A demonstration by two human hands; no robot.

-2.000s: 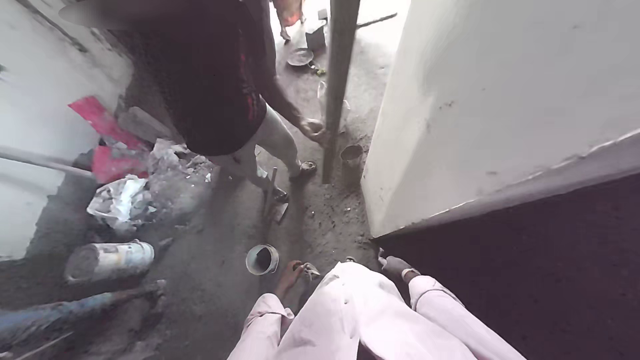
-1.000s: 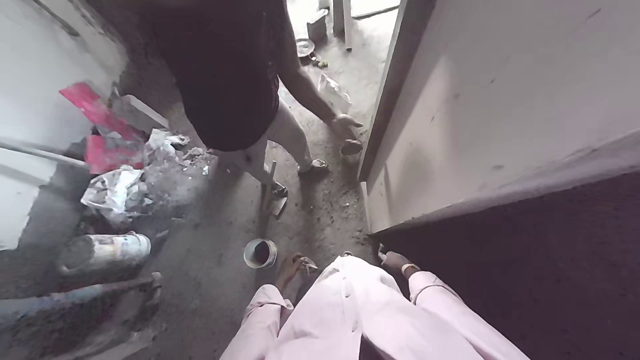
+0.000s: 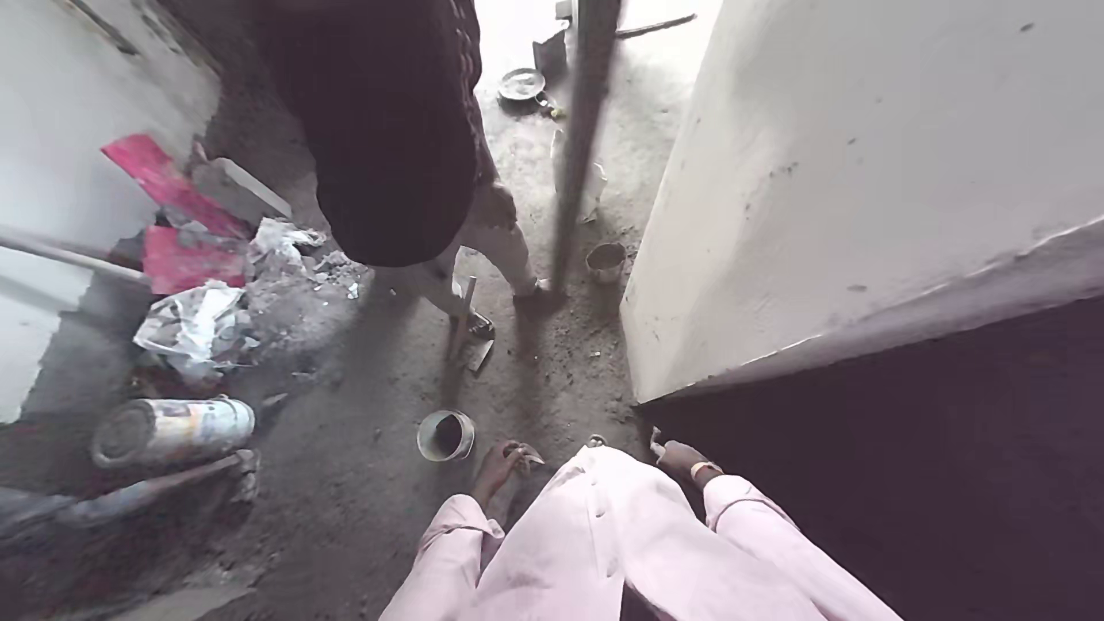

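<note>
My left hand (image 3: 498,467) is low in the centre with its fingers curled, close to a small pale pointed thing (image 3: 528,452); whether it holds that thing cannot be told. A bucket (image 3: 446,435) with dark contents stands just left of this hand. My right hand (image 3: 679,457) is near the lower corner of a pale wall (image 3: 828,250), its fingers partly bent beside a small light thing (image 3: 657,435) that may be a fingertip or a held piece. A light band circles the right wrist.
Another person (image 3: 388,129) in dark clothing stands ahead, near an upright post (image 3: 586,129) and a long-handled tool (image 3: 473,341). A small pot (image 3: 605,260) and a round pan (image 3: 522,84) lie beyond. At left are a tipped bucket (image 3: 177,429), plastic bags (image 3: 194,323) and red sheets (image 3: 185,259).
The other person's arm, stretched out toward the small pot a second ago, now hangs nearer their body. My hands stay low in much the same places. The view has shifted somewhat.
</note>
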